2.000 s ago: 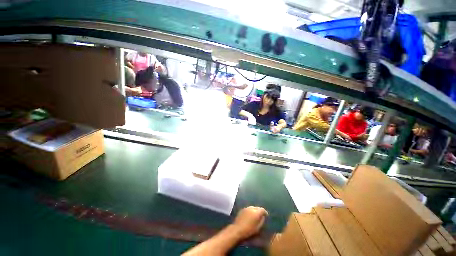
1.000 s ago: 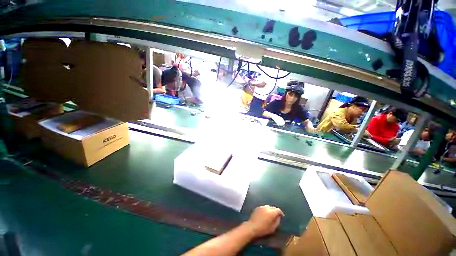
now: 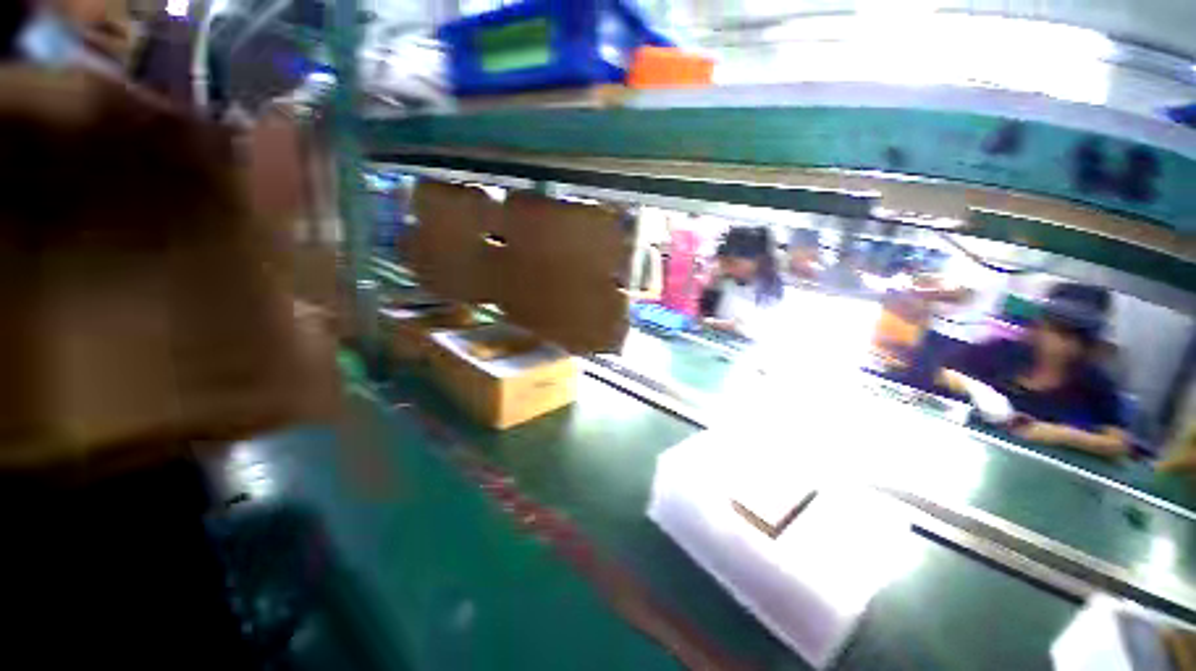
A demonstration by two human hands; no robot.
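Observation:
Neither of my hands shows. A white foam tray [image 3: 735, 544] lies on the green conveyor belt [image 3: 597, 492], right of centre and washed out by glare. A small brown accessory box [image 3: 777, 509] lies on it. Further left stands an open brown carton [image 3: 531, 393] with a foam tray inside. A large upright carton lid [image 3: 567, 273] rises behind it. A big brown cardboard shape [image 3: 144, 288], strongly blurred, fills the left edge close to me; what holds it cannot be told.
Part of another foam tray [image 3: 1099, 642] is cut off at the lower right. A green shelf [image 3: 761, 144] crosses above, with a blue bin [image 3: 531, 50] on it. Persons sit at the parallel line beyond. A green post [image 3: 352, 197] stands at left.
The view has swung left, so the foam tray and carton appear further right. My bare forearm and closed hand have left the picture. The big blurred cardboard has come in at left.

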